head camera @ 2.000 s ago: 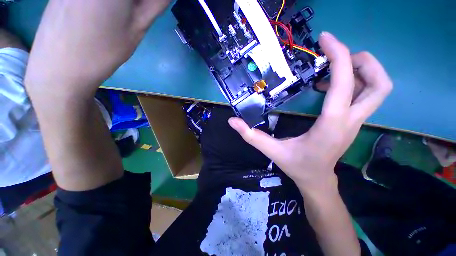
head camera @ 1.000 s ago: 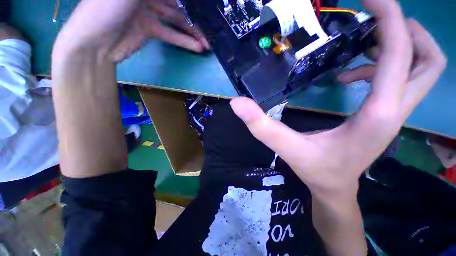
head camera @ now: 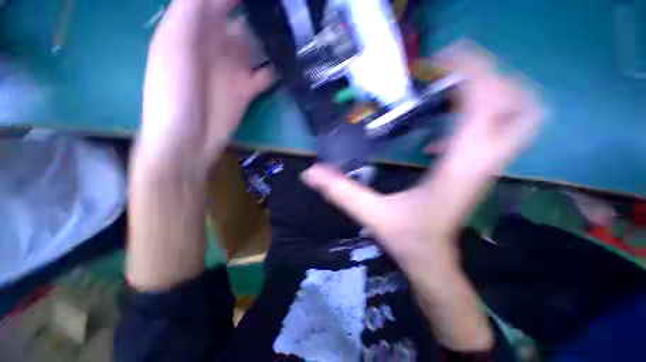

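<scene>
A half-assembled black device [head camera: 336,138] with open internals is held over the bench edge, blurred, its top cut off by the frame. A wide white flat ribbon cable [head camera: 379,53] runs along it, with a small orange flex cable [head camera: 361,113] and a green spot near its lower end. My right hand [head camera: 453,162] grips the device, thumb at its lower end and fingers at its right side. My left hand [head camera: 212,85] is at the device's left side, fingers partly cut off and blurred; whether it grips the device is unclear.
The green bench [head camera: 567,120] spans the view, with a thin rod [head camera: 64,25] at the upper left. Below its edge, a cardboard box [head camera: 241,219] holds units. A person's light clothing [head camera: 57,205] shows at the left.
Since one second ago, the device and my right hand have shifted left in view and the ribbon shows more fully. My left forearm has moved right. The view has become blurred.
</scene>
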